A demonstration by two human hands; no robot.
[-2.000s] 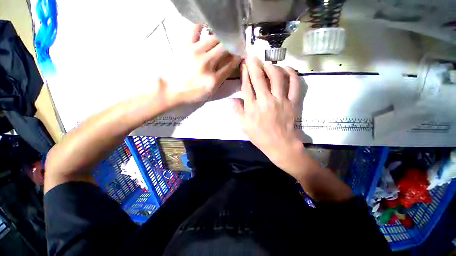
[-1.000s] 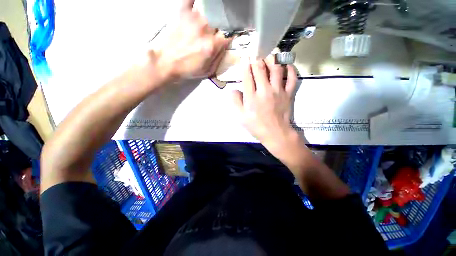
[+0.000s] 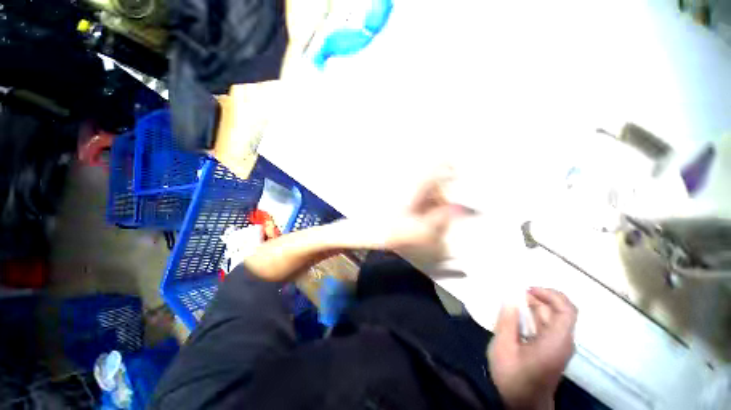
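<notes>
My left hand point(image 3: 425, 227) is blurred over the white table point(image 3: 385, 120); a small dark-red bit shows at its fingertips, and I cannot tell if it holds anything. My right hand point(image 3: 533, 348) is at the table's front edge, fingers curled round a small white piece point(image 3: 527, 320), which looks like fabric and is partly hidden by the fingers. The sewing machine point(image 3: 681, 256) is at the right, blurred and apart from both hands.
A bright blue looped thing point(image 3: 357, 36) lies at the table's far left. A tan board point(image 3: 234, 128) juts from the table's left end beside dark cloth point(image 3: 196, 64). Blue baskets point(image 3: 180, 264) stand below the edge, one holding white and red scraps. The floor shows at left.
The view has swung left, so the machine now sits at the right. Both hands have left the needle area and moved apart. The white piece now shows in my right hand.
</notes>
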